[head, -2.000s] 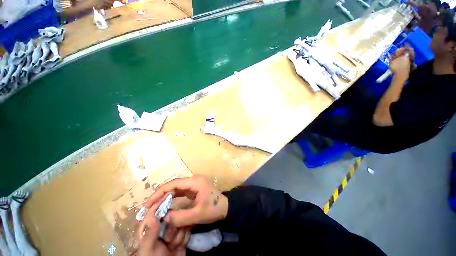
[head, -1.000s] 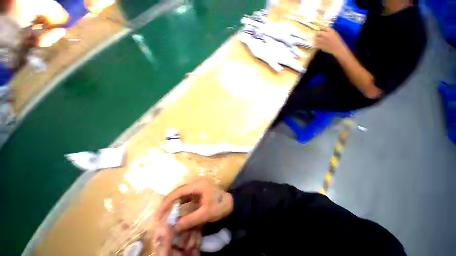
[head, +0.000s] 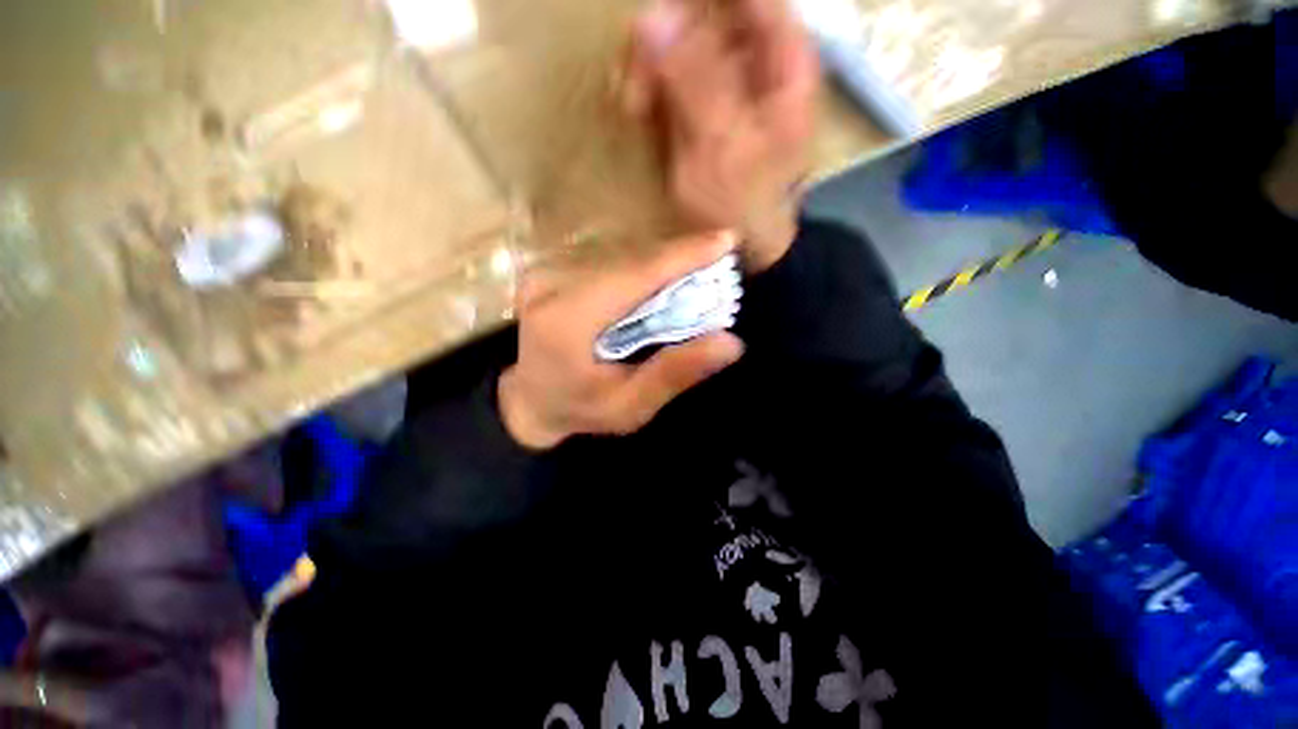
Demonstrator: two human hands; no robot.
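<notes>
My left hand (head: 605, 349) is closed around a pale moulded leg part; only its foot end (head: 676, 311) shows, with scalloped toe-like tips and a dark inner area. The rest is hidden by the hand and sleeve. My right hand (head: 740, 121) is blurred over the bench at the top edge, thumb and fingers apart, with nothing visible in it. A small white oval dish (head: 231, 249) sits on the stained cardboard pad (head: 406, 178) at the left, with a thin pale stick beside it.
The pale stem of another leg part (head: 866, 83) lies on the tan bench (head: 570, 157), right of my right hand. A white scrap (head: 434, 20) is at the top edge. Blue crates (head: 1210, 570), yellow-black tape (head: 982, 271) and a seated person's dark clothing are at the right.
The view has swung down and closer to my body. My hands have separated: the right has moved forward to the bench, while the left keeps the part, its foot end now plainly visible.
</notes>
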